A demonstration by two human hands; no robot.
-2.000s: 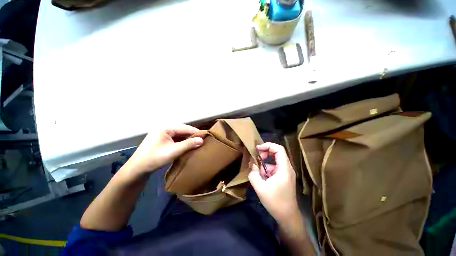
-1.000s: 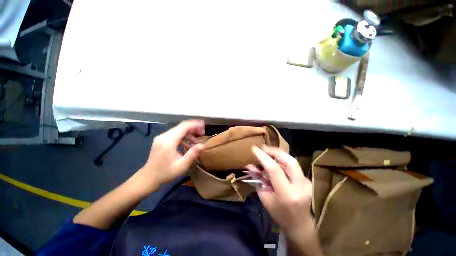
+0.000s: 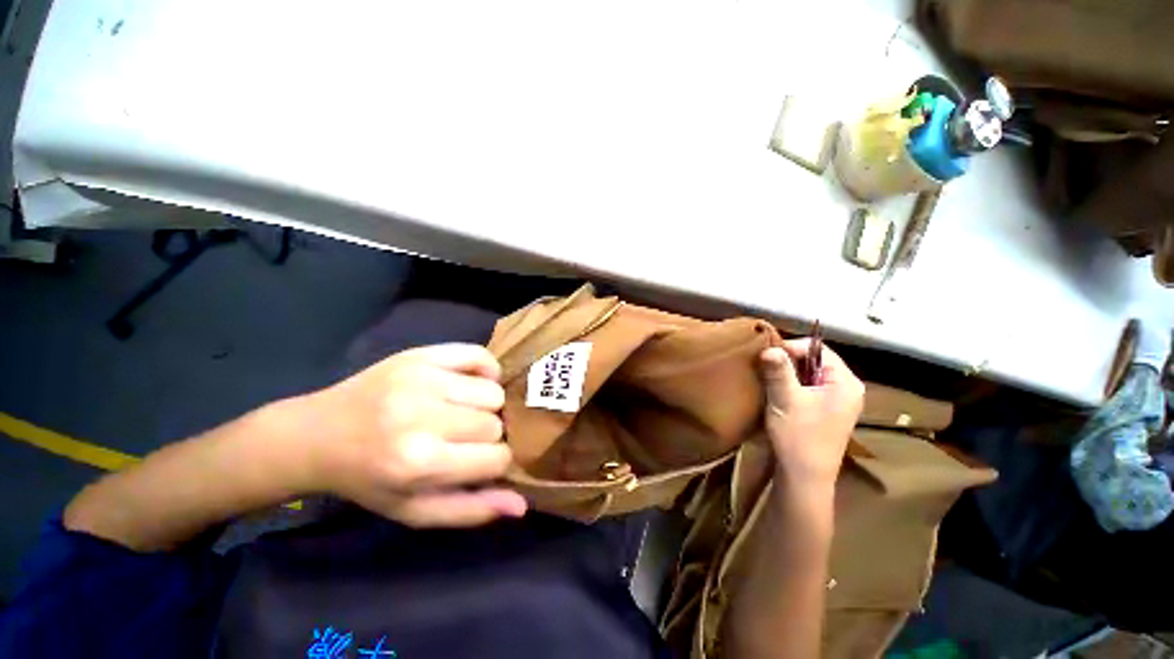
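Note:
A brown bag body (image 3: 695, 373) lies across my lap, its mouth pulled open towards me. My left hand (image 3: 425, 435) grips the left side of the mouth. My right hand (image 3: 814, 406) pinches the right edge, with small dark reddish thread snips (image 3: 812, 361) held in the same hand, tips pointing up. The orange-brown lining shows inside, with a white brand label (image 3: 559, 376) with black letters at the left. Small gold metal hardware (image 3: 618, 476) sits at the near rim. My left fingertips inside the fold are partly hidden.
More brown bags (image 3: 875, 515) are stacked right of my lap. On the white table (image 3: 451, 129) stand a tool cup (image 3: 875, 152) with a blue bottle, two small blocks (image 3: 869, 240) and a narrow brown stick (image 3: 917, 229). Brown bags (image 3: 1056, 52) lie at upper right. A person's patterned sleeve (image 3: 1118, 451) shows at right.
The bag mouth has been spread wide and the white label has come into view. My right hand has moved right and up to the bag's right edge. The view has turned.

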